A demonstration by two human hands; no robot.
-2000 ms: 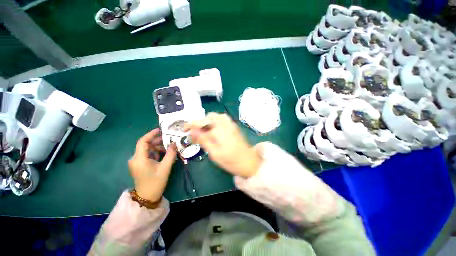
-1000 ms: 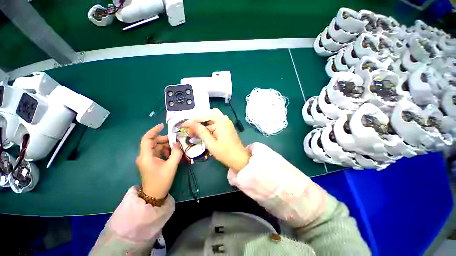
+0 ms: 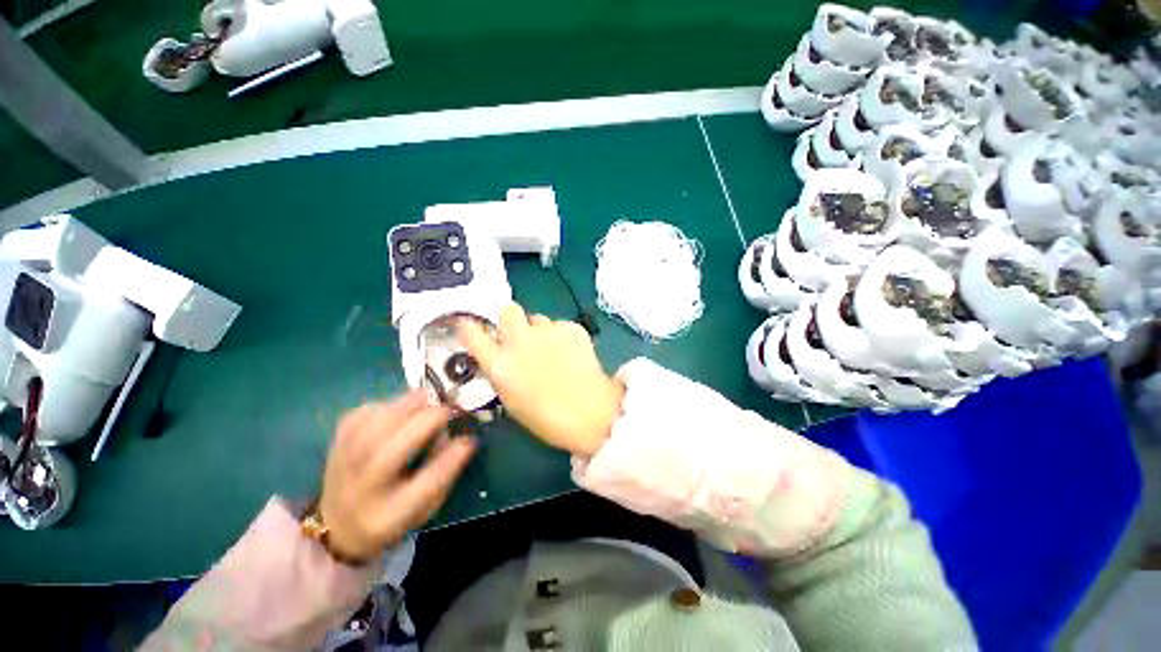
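Note:
A white camera body [image 3: 439,306] lies on the green mat, its dark square lens panel [image 3: 430,257] at the far end and its round opening towards me. A white bracket arm [image 3: 532,224] sticks out to its right. In the opening are thin wires and a dark round part [image 3: 460,368]. My right hand [image 3: 550,380] is on the opening's right side, fingertips at its inner edge; whether they pinch a wire is hidden. My left hand [image 3: 388,469] is blurred, at the opening's near left edge by dark wires; its grip is unclear.
A coil of white strands [image 3: 649,279] and a black side cable [image 3: 579,302] lie right of the body. Stacked white housings [image 3: 907,290] fill the right, above a blue bin [image 3: 1019,510]. White cameras [image 3: 96,331] stand at left. Another camera [image 3: 270,36] lies beyond the white edging [image 3: 420,125].
My left hand has moved down and nearer to me from the body's left side. My right hand stays at the opening. The view has shifted, and the dark tail wires are now mostly hidden.

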